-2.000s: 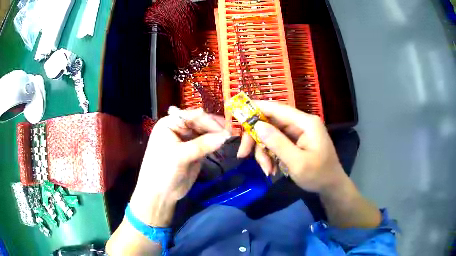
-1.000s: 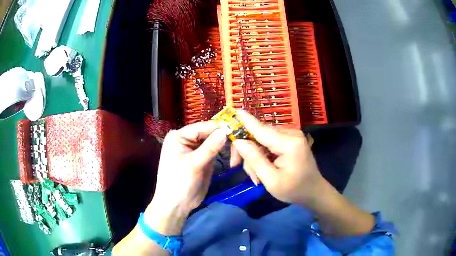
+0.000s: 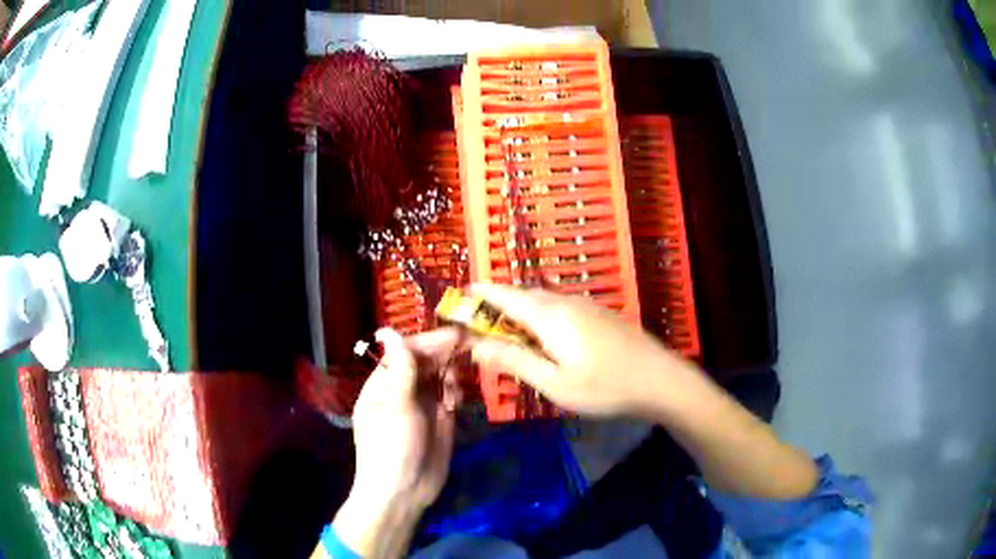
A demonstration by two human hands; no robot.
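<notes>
My right hand [image 3: 579,349] holds a yellow-orange circuit board [image 3: 472,313] between thumb and fingers, over the near part of the orange slotted PCB rack [image 3: 549,186]. My left hand [image 3: 404,420] is just left of and below the board. Its fingers pinch a thin wire lead with a small white plug [image 3: 363,348] sticking out beyond the thumb. Whether the wire joins the board is too blurred to tell. The rack holds rows of boards, with dark wires hanging over it. A bundle of dark-red wire leads [image 3: 355,120] with white plugs lies left of the rack.
A black bin [image 3: 754,229] holds the racks; another orange rack [image 3: 655,218] lies at right. On the green bench [image 3: 164,218] at left are pink-red bubble wrap [image 3: 153,448], green circuit boards [image 3: 115,532], white strips and a white device [image 3: 33,311]. Grey floor is at right.
The view has shifted, so bin and bench appear lower. The board has moved left in my right hand's grip. My left hand has left the board and now shows a white-plugged wire.
</notes>
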